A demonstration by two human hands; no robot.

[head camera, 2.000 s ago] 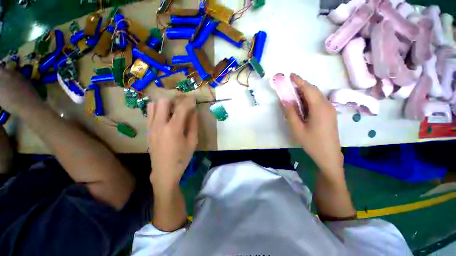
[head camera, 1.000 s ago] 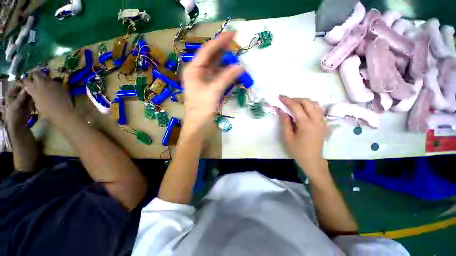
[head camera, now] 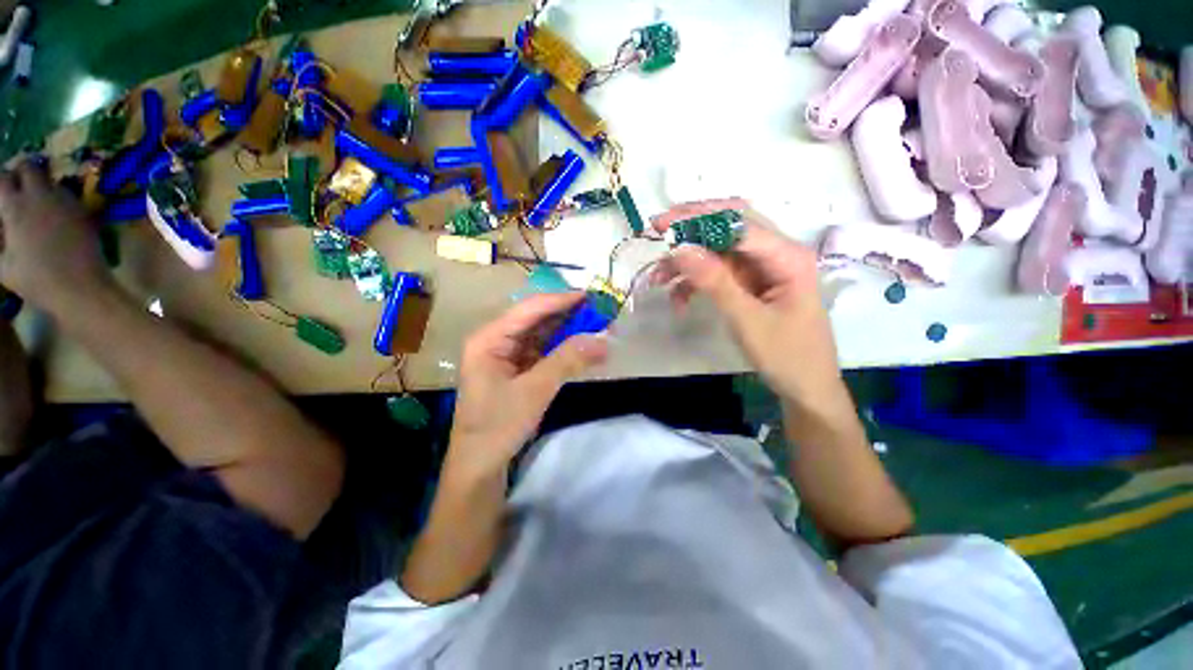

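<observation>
My left hand (head camera: 523, 360) holds a blue battery (head camera: 578, 325) between thumb and fingers, low over the bench front. Thin lead wires (head camera: 625, 268) run from its end to a green circuit board (head camera: 708, 232). My right hand (head camera: 746, 282) is closed around that board, held raised and to the right of the battery. A pinkish edge shows behind the right fingers; whether it is a housing half in that hand cannot be told. A screwdriver (head camera: 467, 250) with a yellow handle lies on the bench beyond my left hand.
Batteries with wires and boards (head camera: 380, 155) are heaped at left and centre. Pink housing halves (head camera: 962, 118) are heaped at right, beside a red item (head camera: 1132, 316). Small dark discs (head camera: 935, 333) lie near the front edge. A neighbouring person's arm (head camera: 183, 353) reaches in at left.
My left hand has come down and towards me with the battery from the heap. My right hand has moved slightly left and up and now has the green board at its fingers.
</observation>
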